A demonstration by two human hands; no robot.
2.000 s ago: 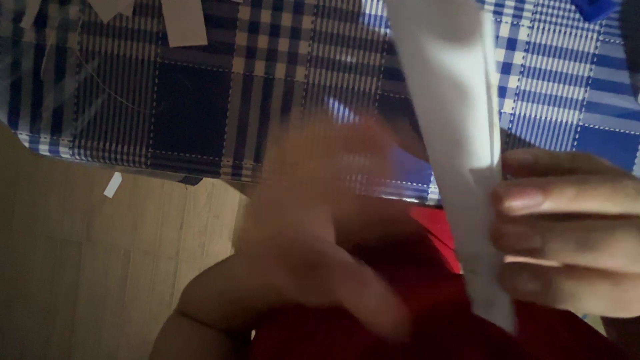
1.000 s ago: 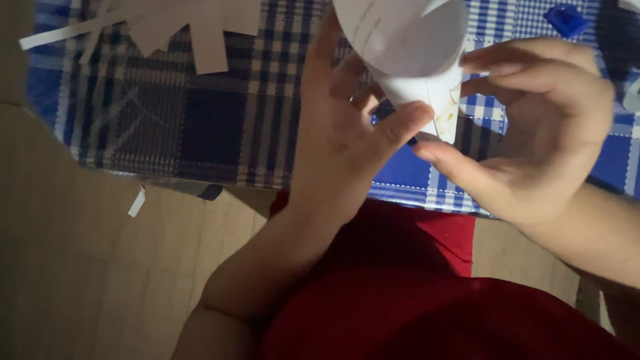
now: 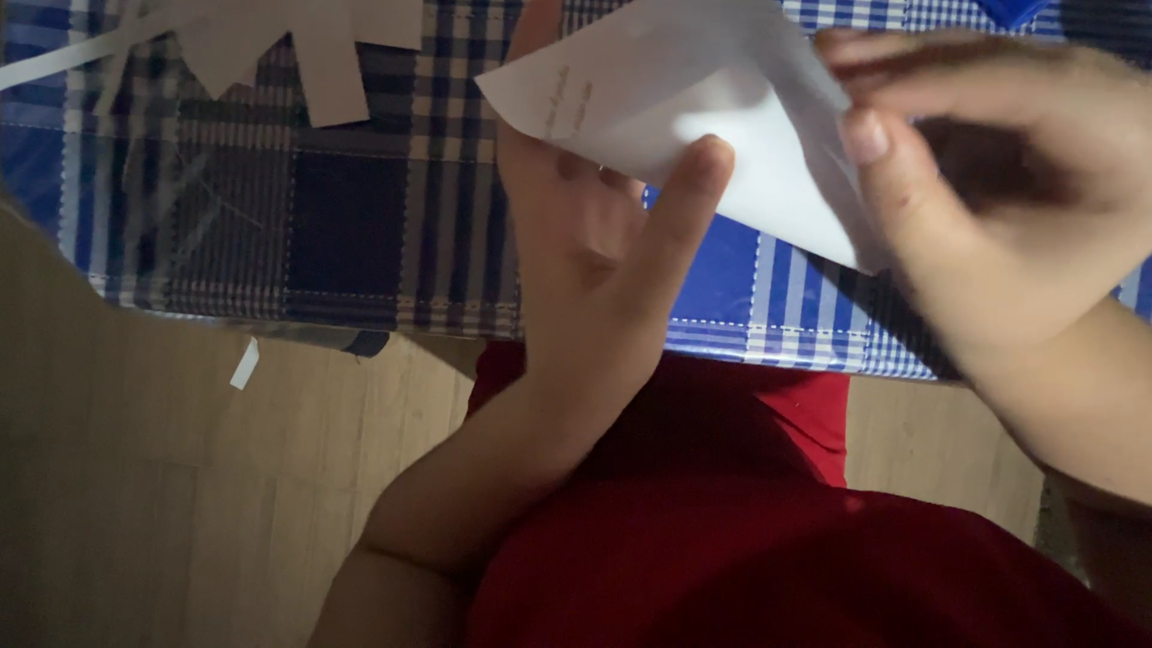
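A sheet of white paper (image 3: 684,108), loosely curved and bearing faint writing, is held up between both hands over the table's front edge. My left hand (image 3: 603,234) grips its lower left part, thumb on the near face and fingers behind it. At the right edge of the sheet, my right hand (image 3: 981,162) pinches the paper between thumb and fingers. The fingertips behind the sheet are partly hidden.
A blue and white checked tablecloth (image 3: 351,225) covers the table. Cut white paper strips (image 3: 328,72) lie at the upper left. A blue object (image 3: 1012,11) is at the top right. One paper scrap (image 3: 244,364) lies beyond the table's edge, apparently on the floor.
The paper was a narrow roll, then a wide-mouthed cone; now it is opened into a loosely curved sheet. My left hand, blurred and apart from the paper at first, now holds it.
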